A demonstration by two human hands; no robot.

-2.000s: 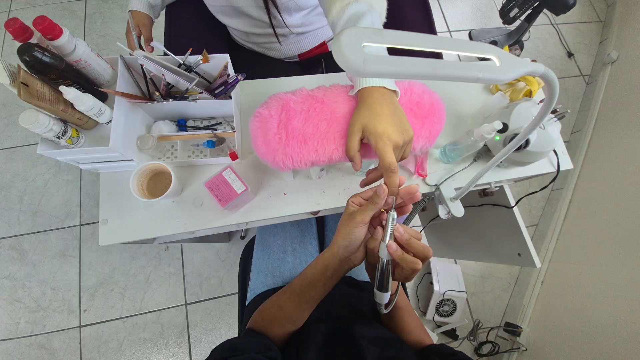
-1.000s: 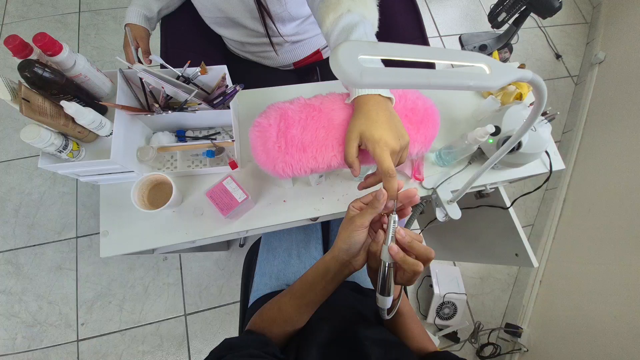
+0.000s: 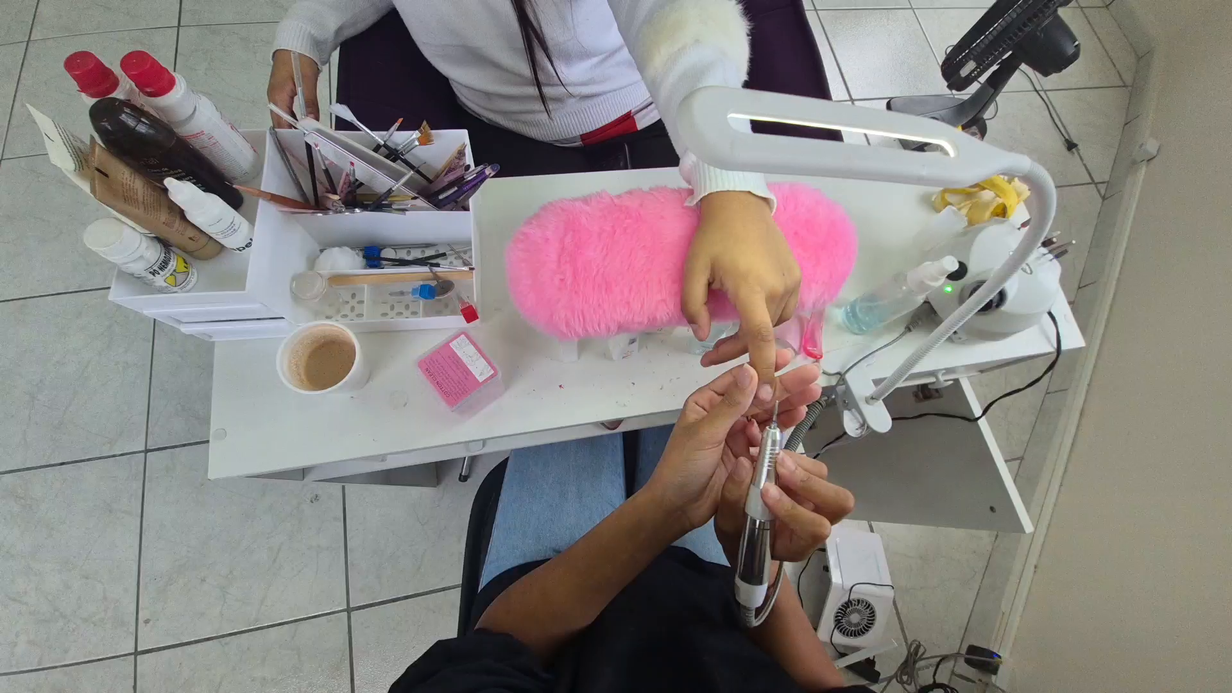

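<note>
My right hand [image 3: 794,500] grips a silver electric nail drill [image 3: 757,529], its thin bit pointing up at a fingertip of the other person's hand [image 3: 746,260]. My left hand [image 3: 707,443] holds that person's extended finger near its tip, just left of the drill. The person's wrist rests over a fluffy pink armrest cushion [image 3: 606,260] on the white table [image 3: 539,385]. Above the hand hangs a white lamp with a lit strip [image 3: 837,135]. Whether the bit touches the nail cannot be told.
At the left stand a white organizer [image 3: 274,260] with brushes and several bottles [image 3: 159,154], a paper cup [image 3: 322,358] and a pink-labelled box [image 3: 460,372]. At the right are a spray bottle [image 3: 900,294], a white machine [image 3: 1001,279], the lamp's clamp [image 3: 863,404], cables and a fan [image 3: 1011,48].
</note>
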